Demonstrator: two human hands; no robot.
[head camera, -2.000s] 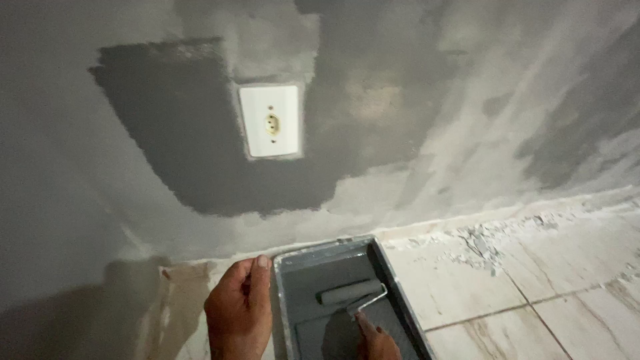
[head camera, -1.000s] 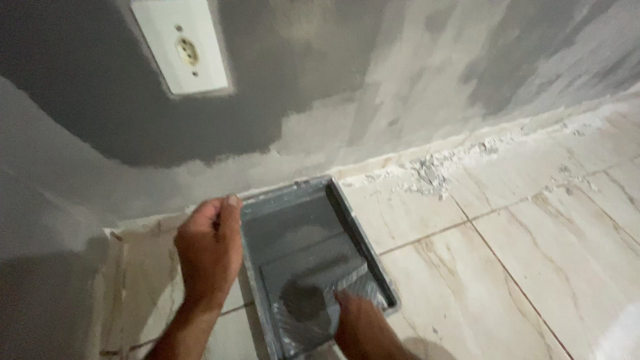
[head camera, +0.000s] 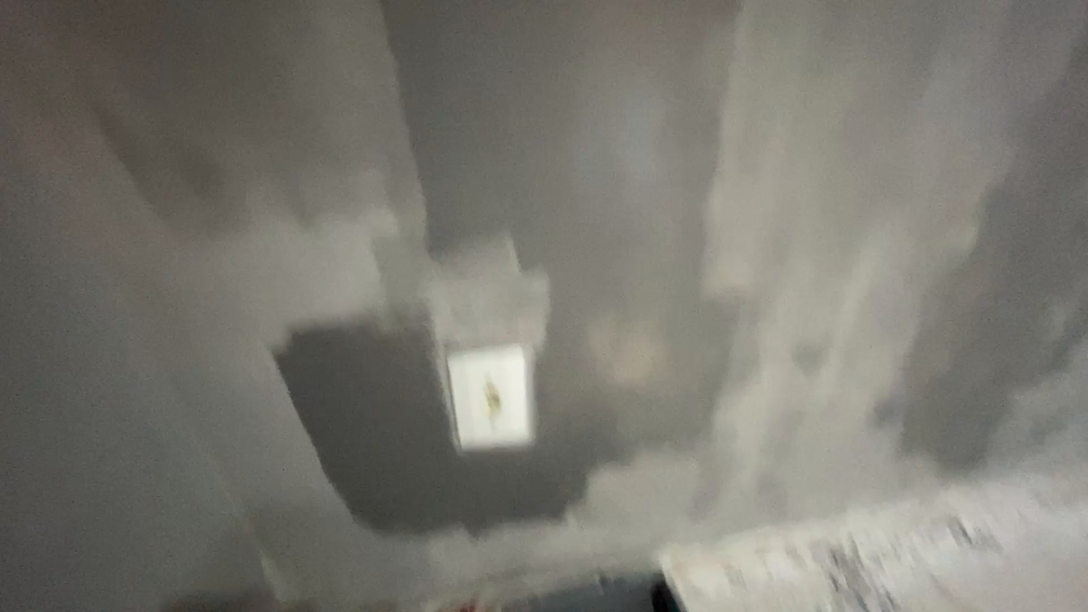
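The view is blurred. A white wall socket plate (head camera: 491, 398) sits on the wall, with dark grey paint (head camera: 365, 425) at its left, below it and at its right. At the bottom edge shows only the far rim of the grey paint tray (head camera: 608, 592). Neither hand can be made out; a small reddish patch at the bottom edge, left of the tray, is too blurred to name. The paint roller is out of sight.
The wall (head camera: 646, 493) has lighter unpainted patches around the dark paint. A wall corner runs down the left side. Pale floor tiles (head camera: 765, 586) lie at the lower right, with crumbled debris (head camera: 858, 574) along the wall's foot.
The view has swung up to the wall. Before, my left hand was at the tray's edge and my right hand was over the tray, with a roller there in the older frame.
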